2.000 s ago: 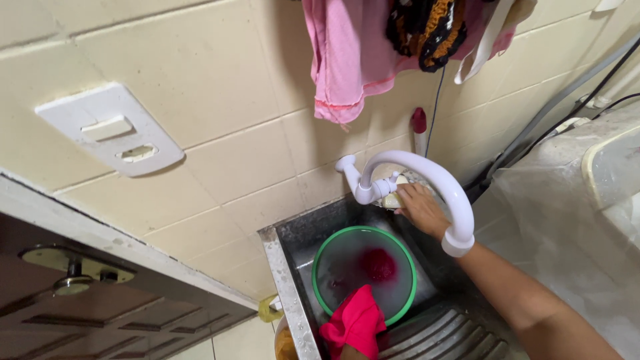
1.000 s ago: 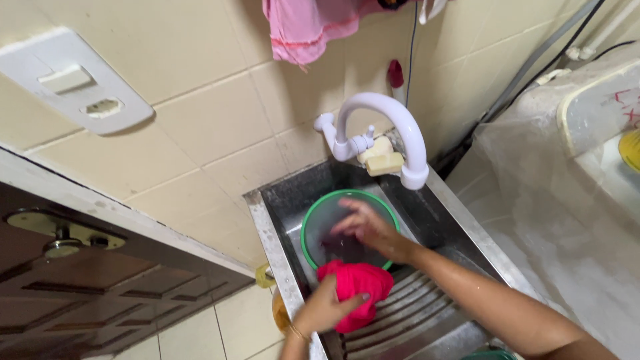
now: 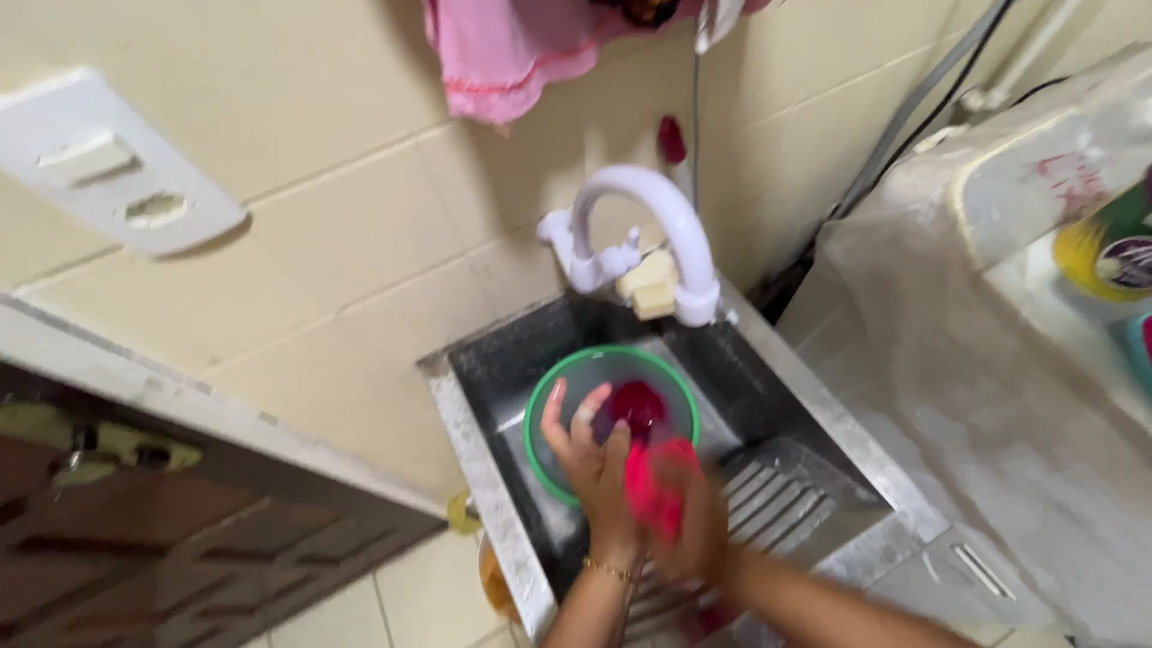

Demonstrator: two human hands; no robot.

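Observation:
My right hand (image 3: 688, 517), blurred, grips a bright pink-red cloth (image 3: 661, 481) at the near edge of a green-rimmed basin (image 3: 531, 432). Beside it my left hand (image 3: 589, 450), with a thin bracelet at the wrist, has its fingers spread over the basin and its palm side against the cloth. Dark red fabric (image 3: 637, 405) lies in the cloudy water of the basin. The basin stands in a metal sink (image 3: 720, 387) with a ribbed washboard (image 3: 778, 504) at its near side. A white curved faucet (image 3: 639, 180) rises behind, with pale soap bars (image 3: 654, 292) near its base.
Pink clothing (image 3: 513, 63) hangs above the sink. A wall switch plate (image 3: 117, 171) is at the left, over a dark door (image 3: 117, 531) with a metal handle. At the right stands a plastic-covered appliance (image 3: 972, 360), with a yellow and green container (image 3: 1111, 252) on it.
My right hand has gone from the soap, over the basin, to the cloth. My left hand, earlier at the cloth's near side, now has its fingers spread over the basin.

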